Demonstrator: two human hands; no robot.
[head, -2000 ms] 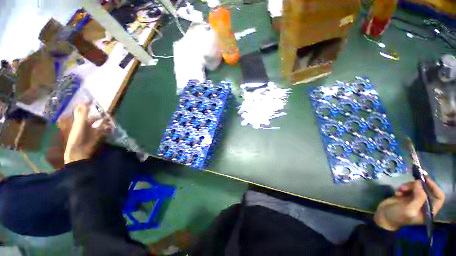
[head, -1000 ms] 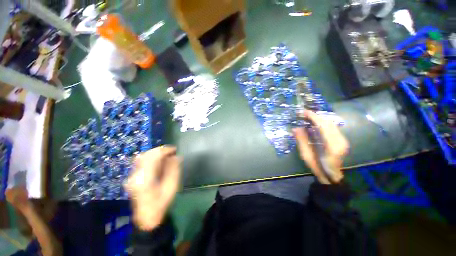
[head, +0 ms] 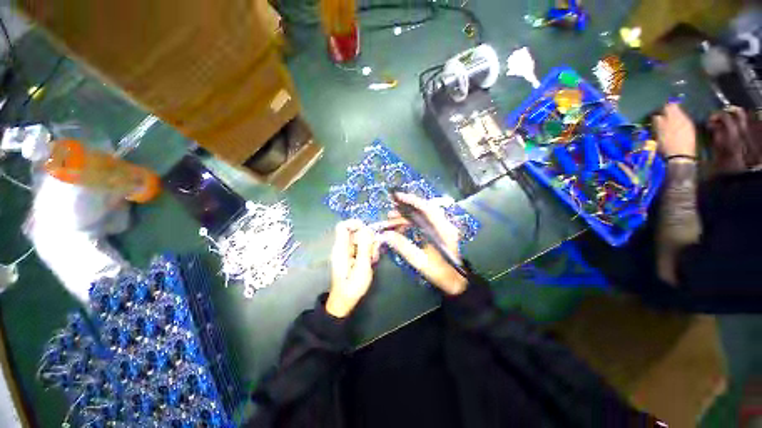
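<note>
A blue PCB panel [head: 368, 180] lies on the green bench in front of me, partly hidden by my hands. My right hand [head: 432, 251] holds the soldering iron [head: 428, 227] by its black handle, over the panel. My left hand [head: 353, 266] is at the panel's near left edge, its fingertips close together and meeting the right hand's fingers. A small pale streak shows between the fingertips, too blurred to tell what it is or which hand holds it. A pile of loose white leads [head: 257, 247] lies left of my left hand.
Stacked PCB panels [head: 146, 343] stand at the lower left. A smartphone [head: 203, 191], cardboard box [head: 200, 92] and orange bottle [head: 104, 171] are behind and left. The soldering station [head: 472, 129] is behind right, beside a blue parts tray [head: 576, 159]. Another person's hand [head: 675, 132] is by the tray.
My view has turned right. My left hand has come from beside the stacked panels to my right hand at the single panel. My right hand still holds the iron.
</note>
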